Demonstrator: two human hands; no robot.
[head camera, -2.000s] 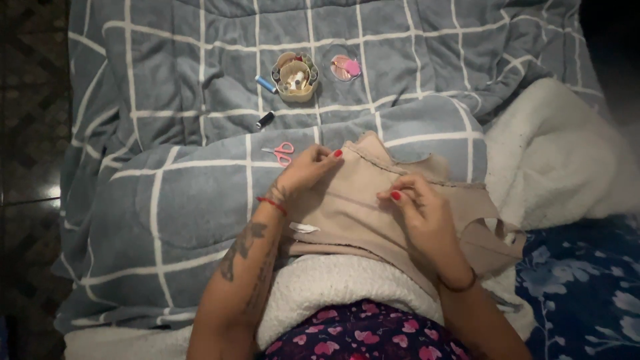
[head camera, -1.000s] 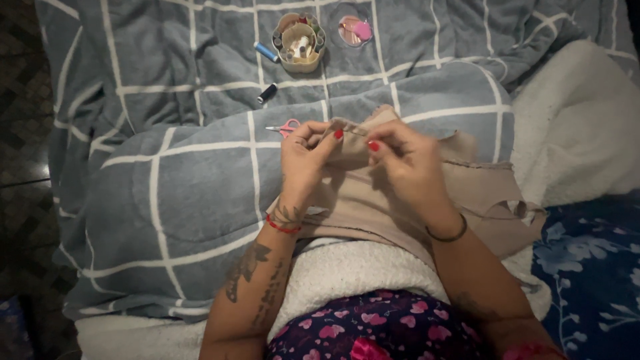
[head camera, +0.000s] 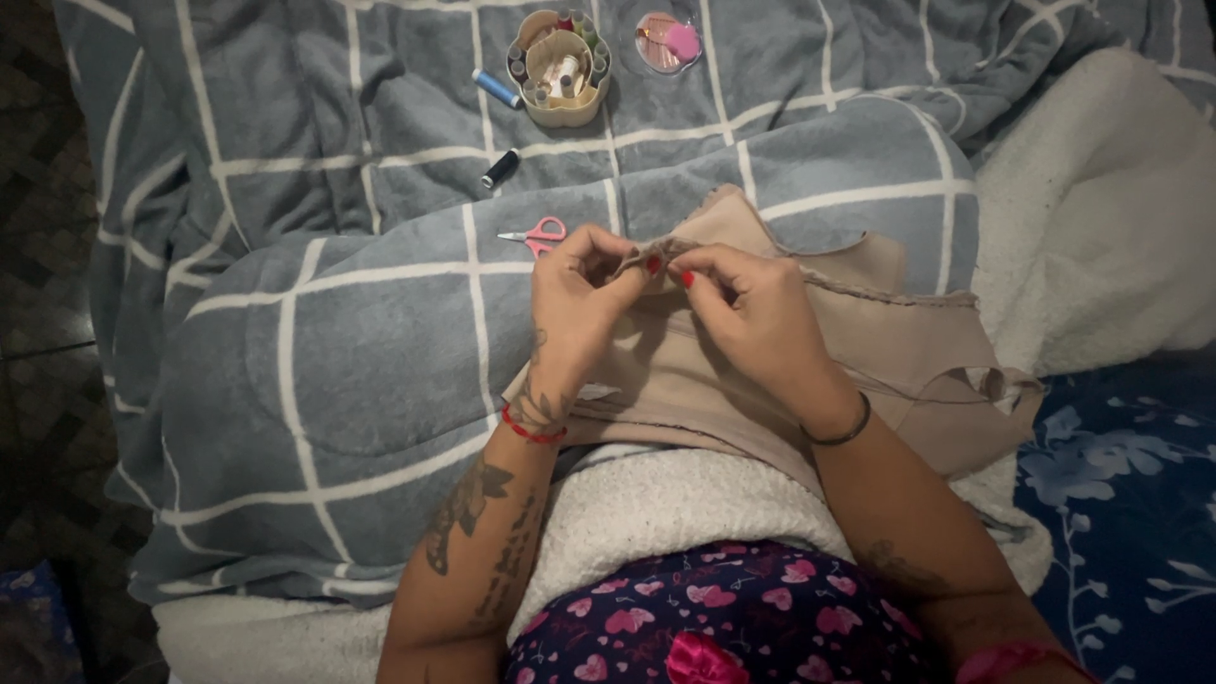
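A beige fabric garment (head camera: 893, 351) with dark stitched seams lies across my lap. My left hand (head camera: 589, 294) pinches a gathered seam edge of it between thumb and fingers. Close beside it, my right hand (head camera: 760, 313) has thumb and forefinger together at the same edge; whether a needle or thread is between them is too small to tell. Small scissors with pink handles (head camera: 543, 233) lie on the blanket just beyond my left hand. Farther off are a dark thread spool (head camera: 501, 168) and a blue thread spool (head camera: 496, 88).
A cream flower-shaped organizer (head camera: 567, 116) holding several spools stands on the grey checked blanket (head camera: 380, 380). Right of it lies a round clear case (head camera: 668, 43) with a pink piece. White fleece (head camera: 1092, 218) is bunched at the right, above dark blue floral fabric (head camera: 1121, 494).
Two seconds ago my hands were apart over the garment; now they are close together at a raised, gathered part of its edge.
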